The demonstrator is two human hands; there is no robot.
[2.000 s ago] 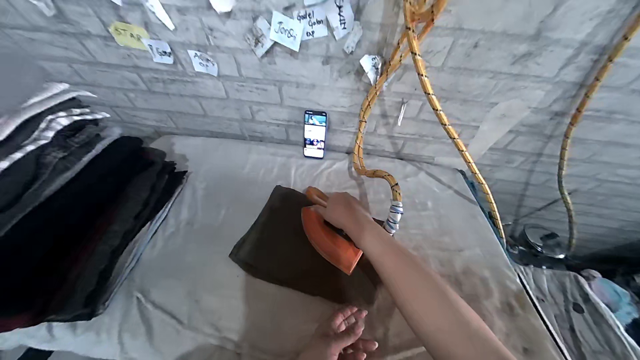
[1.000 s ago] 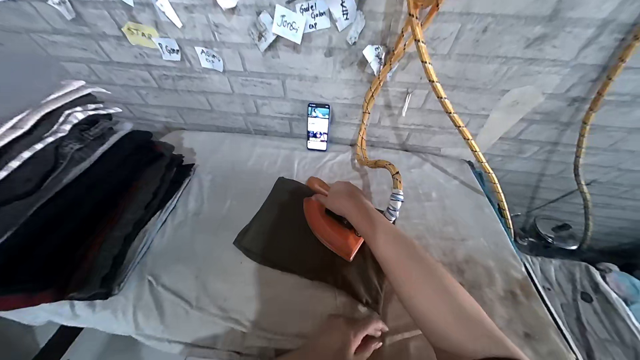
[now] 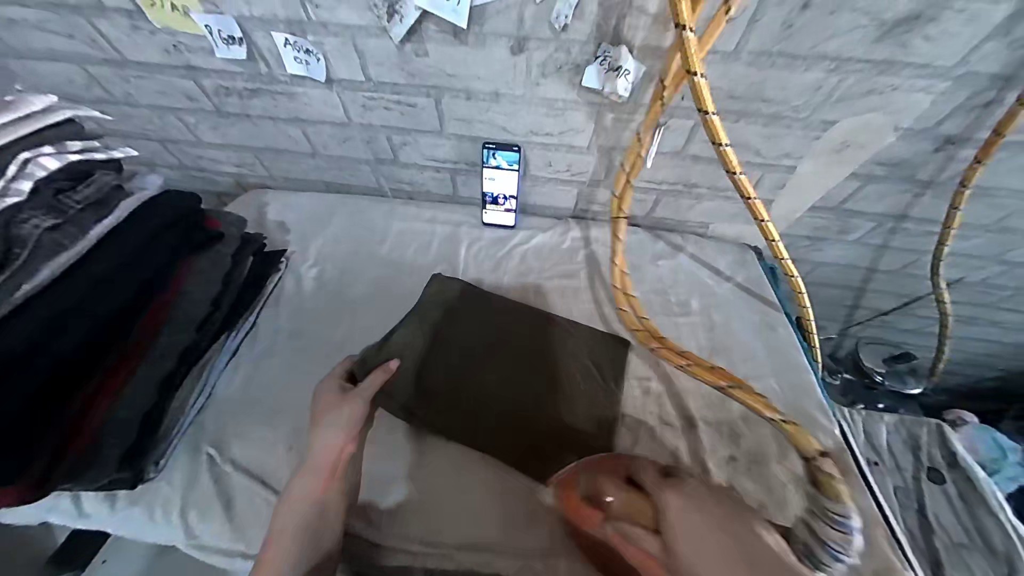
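Note:
A folded dark olive cloth garment (image 3: pixel 512 368) lies on the pale sheet covering the table (image 3: pixel 360 232). My left hand (image 3: pixel 348 400) pinches its left corner between thumb and fingers, lifting that edge slightly. My right hand (image 3: pixel 680 512) is closed around the handle of an orange clothes iron (image 3: pixel 588 488), at the garment's lower right edge; the iron is blurred and partly hidden by the hand. From the iron's rear a yellow wrapped cord (image 3: pixel 720 380) runs up the wall. Along the bottom edge of the view lies more dark cloth (image 3: pixel 400 564), partly out of frame.
A tall stack of folded dark clothes (image 3: pixel 104 320) stands on the left of the table. A lit smartphone (image 3: pixel 501 184) leans against the brick wall (image 3: pixel 512 96), which bears paper notes. Beyond the table's right edge are a metal object (image 3: pixel 892 364) and a grey cloth (image 3: pixel 936 488).
The iron, in my right hand, has moved off the middle of the garment toward the lower right. My left hand has moved from near the bottom edge to the garment's left corner and grips it.

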